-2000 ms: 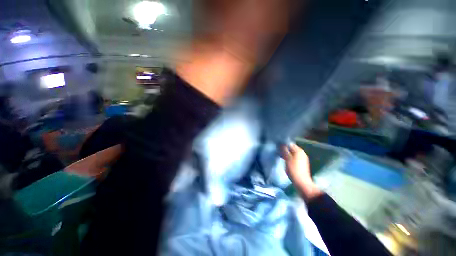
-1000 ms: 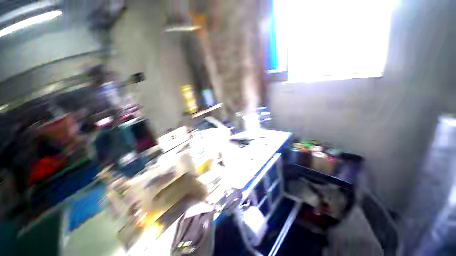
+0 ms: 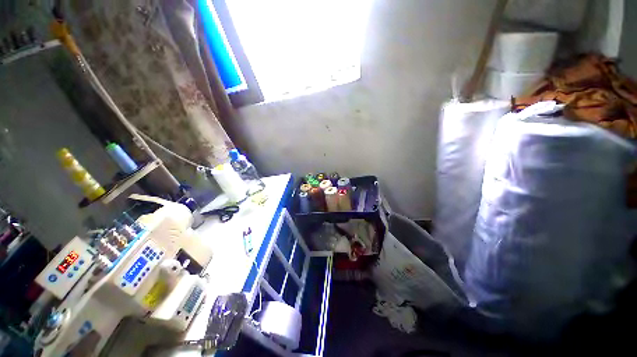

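Neither of my hands is in the picture. The cream industrial sewing machine [image 3: 150, 240] stands on the pale, blue-edged table [image 3: 269, 209] at the lower left. A white control box [image 3: 66, 265] with red digits sits atop its head. A small blue display shows on the machine. A shiny metal guide [image 3: 227, 321] lies at the table's front edge, with a white roll [image 3: 281, 324] below it. Black-handled scissors [image 3: 222, 212] and small teal snips [image 3: 248, 240] lie on the table. The needle area and the light-blue fabric are not in view.
Thread cones [image 3: 73, 167] stand on a rear shelf. A clear bottle [image 3: 244, 167] stands at the table's rear. A dark crate [image 3: 363, 194] holds several spare cones. A white bag [image 3: 412, 272] stands on the floor. Large wrapped rolls [image 3: 545, 216] and brown cloth [image 3: 594, 87] stand at right.
The view has swung right to the window corner. Both hands and the light-blue fabric, seen two seconds ago, are out of the picture. The wrapped rolls now show more fully.
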